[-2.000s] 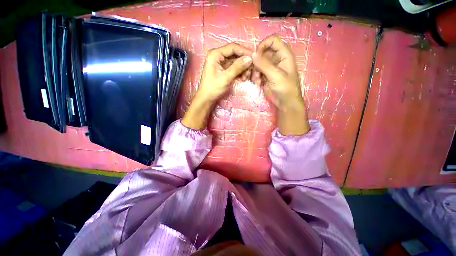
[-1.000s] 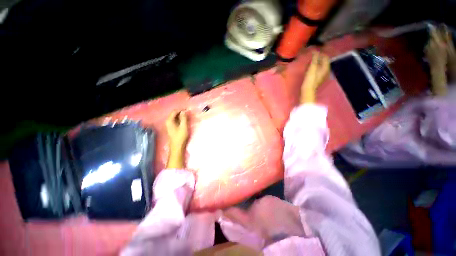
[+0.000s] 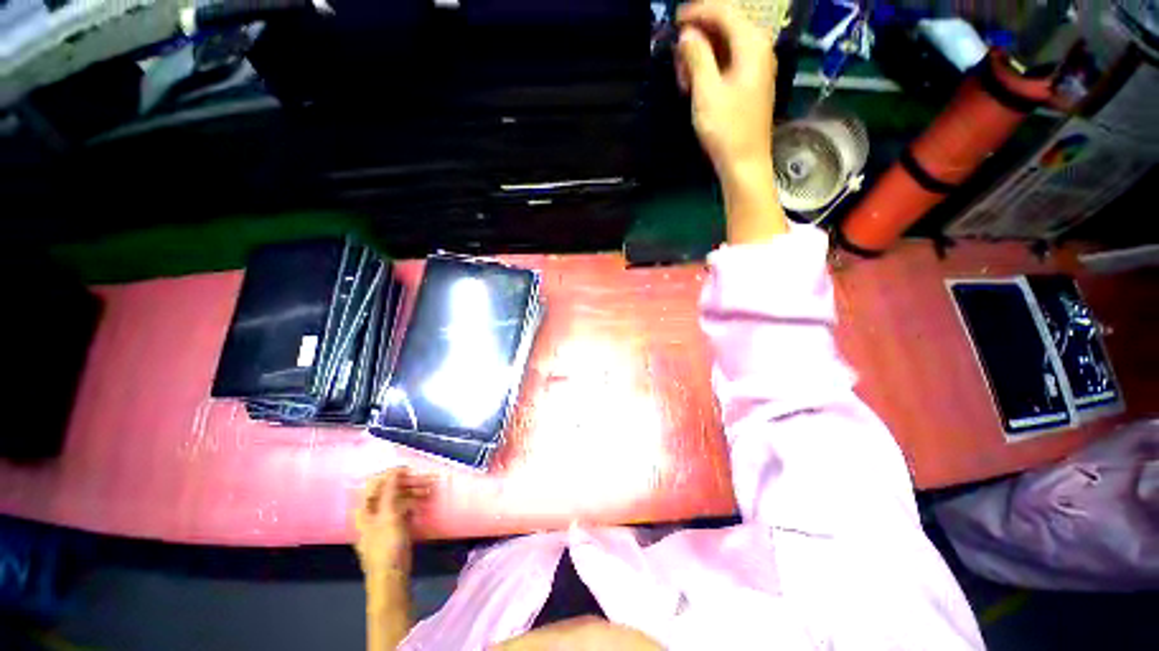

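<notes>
A stack of tablets (image 3: 464, 343) with glossy black faces lies on the red bench top, a bright glare on the top one. A second, leaning pile of tablets (image 3: 286, 318) with small white labels lies just left of it. My left hand (image 3: 388, 502) is low at the bench's front edge, below the tablets and not touching them, fingers loosely spread. My right hand (image 3: 731, 70) is raised at the top, by the back shelf, fingers curled. A yellow dotted sheet (image 3: 766, 13) shows at its fingertips, partly cut off by the top edge.
A pale fan (image 3: 813, 165) and an orange-red cylinder (image 3: 947, 153) stand at the back right. White-framed panels (image 3: 1013, 356) lie at the far right beside another person's sleeve (image 3: 1055, 521). A tall black pile (image 3: 496, 115) stands along the back. A dark block (image 3: 45, 356) is at far left.
The view has shifted, showing more of the back shelf. My right hand has moved up to the back shelf, at the yellow sheet. My left hand has moved down to the bench's front edge.
</notes>
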